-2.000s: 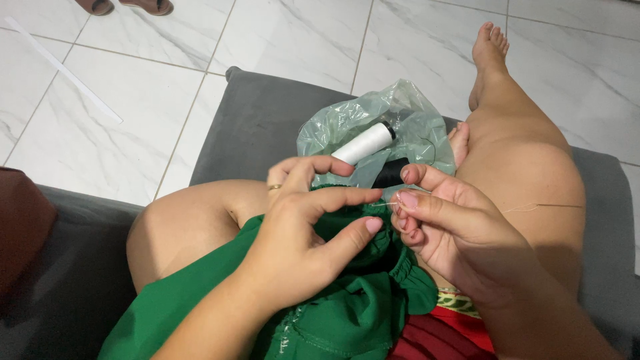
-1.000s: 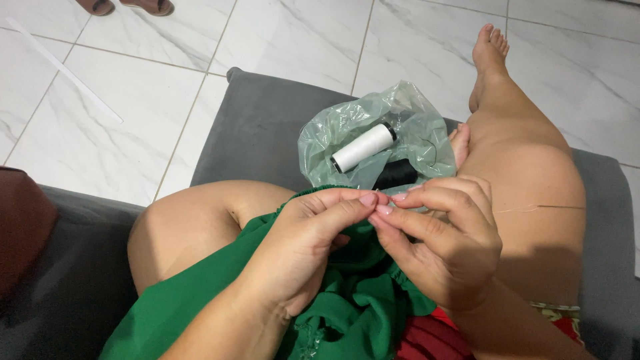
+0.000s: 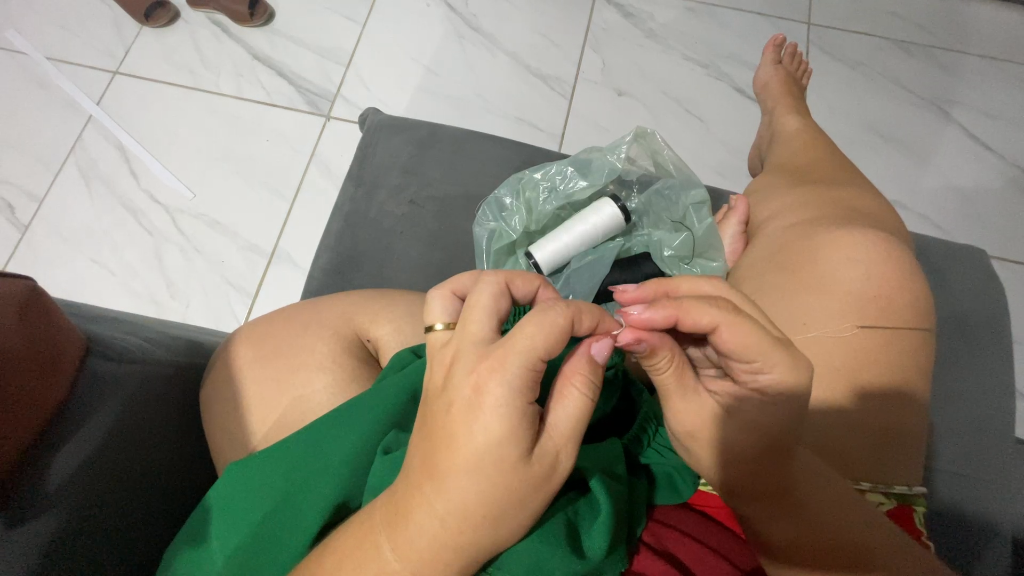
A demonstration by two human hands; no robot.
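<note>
Over my lap lies a green fabric garment (image 3: 296,456) with a gathered edge. Above it, my left hand (image 3: 512,376), with a gold-coloured ring, pinches a thin white thread (image 3: 619,323) between thumb and index finger. The fingertips of my right hand (image 3: 712,360) meet it there and pinch the same thread. A needle (image 3: 892,327) with a fine thread through it rests on my right thigh, or is stuck in something there; which one I cannot tell. Just beyond my fingers lie a white thread spool (image 3: 580,234) and a partly hidden black thread spool (image 3: 632,274).
Both spools lie on a crumpled translucent green plastic bag (image 3: 512,212) on the grey upholstered seat (image 3: 408,200). Brown sandals (image 3: 232,8) and a white strip (image 3: 104,116) are on the tiled floor. A dark red-brown object (image 3: 36,368) stands at far left. Red fabric (image 3: 688,536) shows under the garment.
My fingertips came together in the frame before and are still close. My left hand's other fingers have lifted and spread again, and its ring is back in view. The spools and bag look unmoved.
</note>
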